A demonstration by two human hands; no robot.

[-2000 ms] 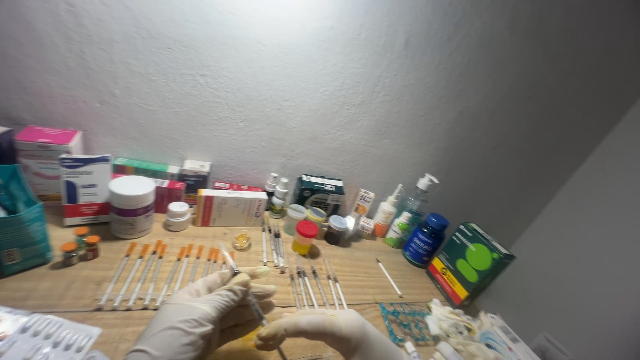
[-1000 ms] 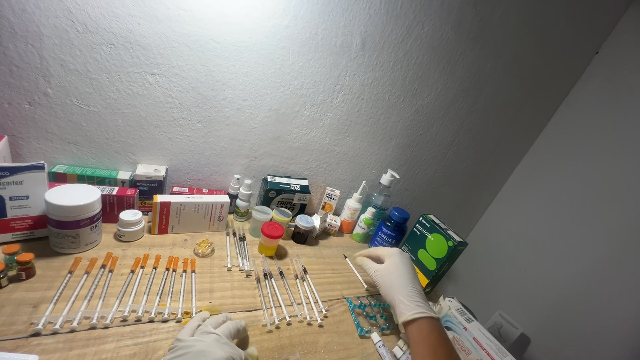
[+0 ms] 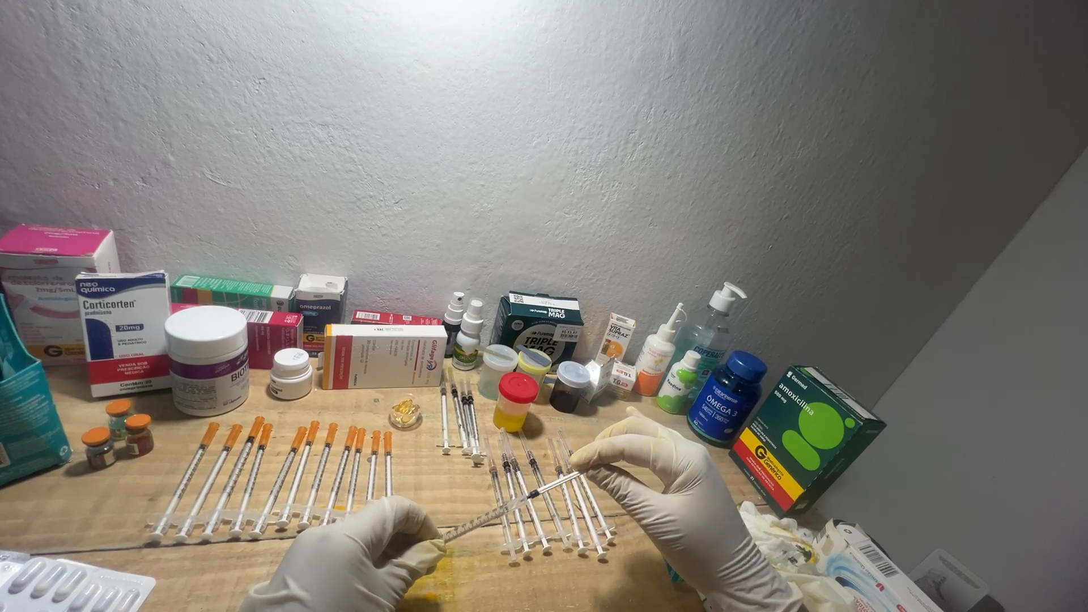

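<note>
A slim graduated plastic syringe (image 3: 486,520) spans the space between my two gloved hands. The fingertips of my left hand (image 3: 361,552) close on its lower left end. My right hand (image 3: 671,501) pinches the plunger end at the upper right between thumb and fingers. Beneath and beside it on the wooden table lie several uncapped-looking syringes (image 3: 551,497). Farther left is a row of syringes with orange caps (image 3: 293,472). A few more syringes with dark tips (image 3: 463,416) lie behind, left of a red-lidded cup of yellow liquid (image 3: 515,402).
Medicine boxes (image 3: 382,357), a white tub (image 3: 206,361), a blue bottle (image 3: 725,399), and a pump bottle (image 3: 710,327) stand along the wall. A green box (image 3: 803,442) leans at right, near crumpled gloves (image 3: 782,544). Orange-capped vials (image 3: 98,446) and a blister pack (image 3: 64,586) are at left.
A second ago my right hand was farther right, by the green box, holding a slim white item. It has moved left to my left hand, and both now hold the syringe.
</note>
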